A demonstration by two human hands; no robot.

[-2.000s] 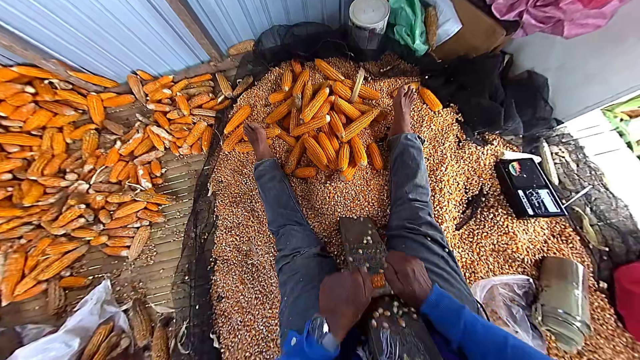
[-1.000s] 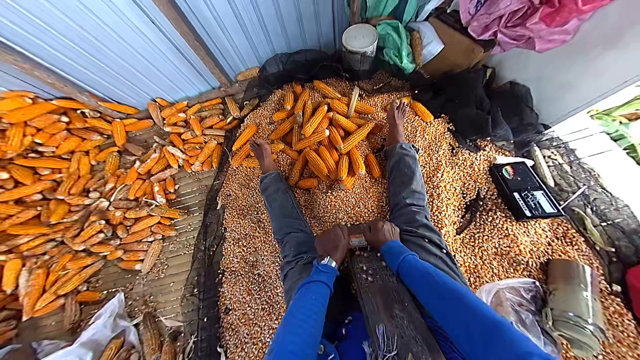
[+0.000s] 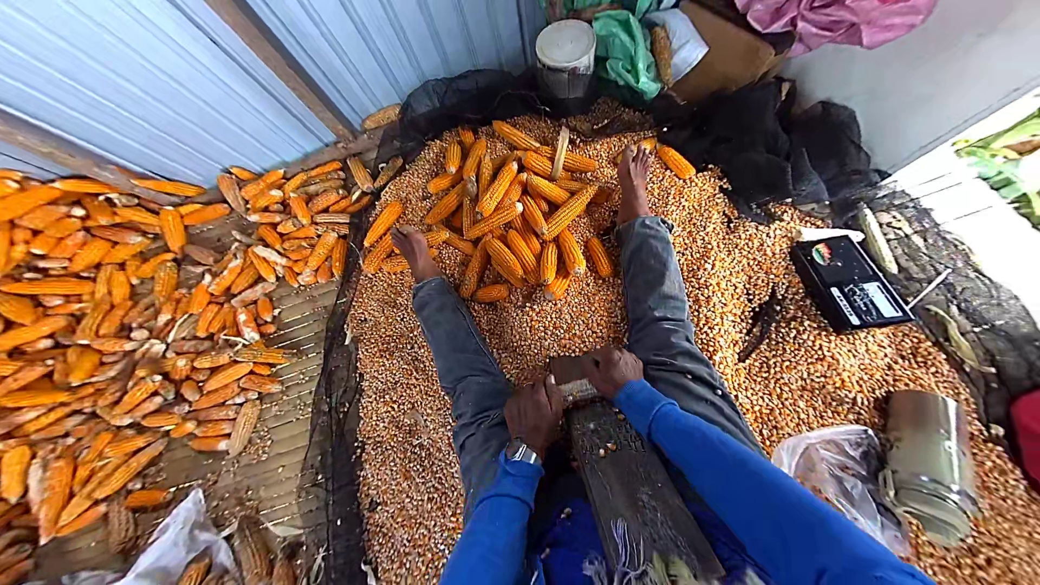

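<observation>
My left hand (image 3: 534, 411) and my right hand (image 3: 611, 371) close around the two ends of a corn cob (image 3: 578, 392), which looks pale and mostly stripped. The cob lies across a dark wooden board (image 3: 638, 496) between my legs. Beyond the hands, a pile of orange corn cobs (image 3: 512, 211) rests between my bare feet. Loose corn kernels (image 3: 528, 325) spread under and around my legs. My fingers hide both cob ends.
More cobs (image 3: 106, 301) cover the slatted floor at left, past a black net (image 3: 331, 422). At right are a black radio (image 3: 849, 283), a metal canister (image 3: 930, 463) and a clear plastic bag (image 3: 837, 467). A white-lidded bucket (image 3: 565, 53) stands at the back.
Between two seconds and one second ago, both hands drew together at the board's far end. Now they sit farther apart, and the pale cob shows between them.
</observation>
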